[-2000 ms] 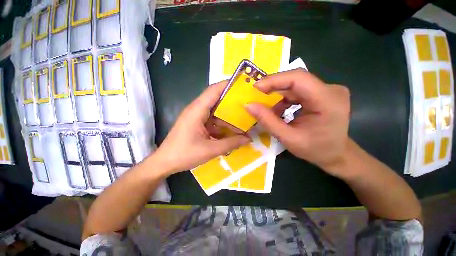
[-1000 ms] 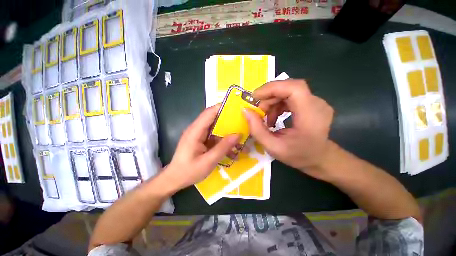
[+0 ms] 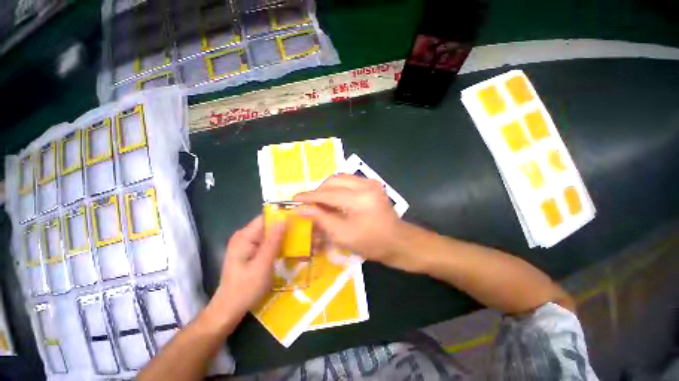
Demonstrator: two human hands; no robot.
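Note:
My left hand [image 3: 249,264] holds a phone frame [image 3: 283,205] by its left side, above the central sheets. A yellow sticker [image 3: 297,237] lies on or against the frame, which is tilted and blurred. My right hand [image 3: 361,219] grips the frame's upper right part, its fingers at the top edge. How far the sticker is stuck down cannot be told. The central sticker sheets [image 3: 304,167] lie behind and under my hands, overlapping at angles. The frame tray [image 3: 175,257] at the left holds rows of frames, many with yellow borders.
A stack of sticker sheets [image 3: 541,220] lies at the right. A dark block with reddish marks [image 3: 435,63] stands at the back. Another loaded tray [image 3: 119,78] lies beyond the printed tape [image 3: 298,98]. A small white scrap [image 3: 209,180] lies beside the frame tray.
The view has turned and shifted, showing more of the far tray. The held frame has tilted, so its face shows less, and my right fingers have moved onto its top edge.

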